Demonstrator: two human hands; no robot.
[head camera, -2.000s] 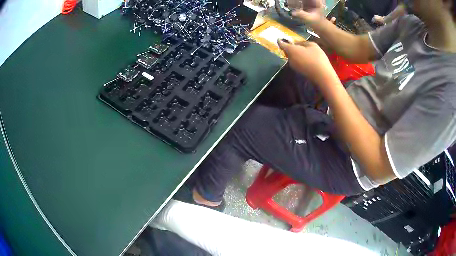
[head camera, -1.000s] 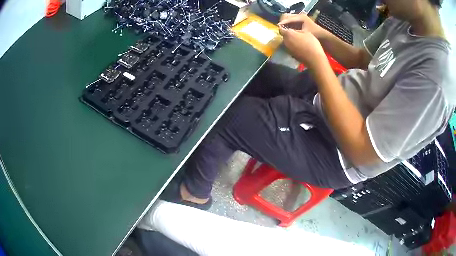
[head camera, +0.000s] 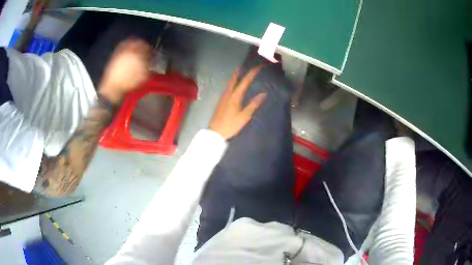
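My left hand (head camera: 237, 109) lies on my left thigh, its fingers spread and empty, in a white sleeve. My right sleeve (head camera: 399, 199) runs up beside my right leg to the bench edge. My right hand does not show past the cuff. The green bench (head camera: 310, 26) crosses the top of the view above my knees. A pink-white tag (head camera: 270, 42) sticks on its edge, above my left knee. No part or tool shows in my visible hand.
A red plastic stool (head camera: 175, 111) stands on the grey floor to my left. Another person's tattooed arm (head camera: 72, 158) and blurred hand (head camera: 127, 67) are beside it. Blue plastic items (head camera: 44, 252) show lower left. More red plastic (head camera: 305, 173) shows between my legs.
The view has swung from the black tray and the seated neighbour down to my lap. My left hand has come into view, and a different person's arm shows at the left.
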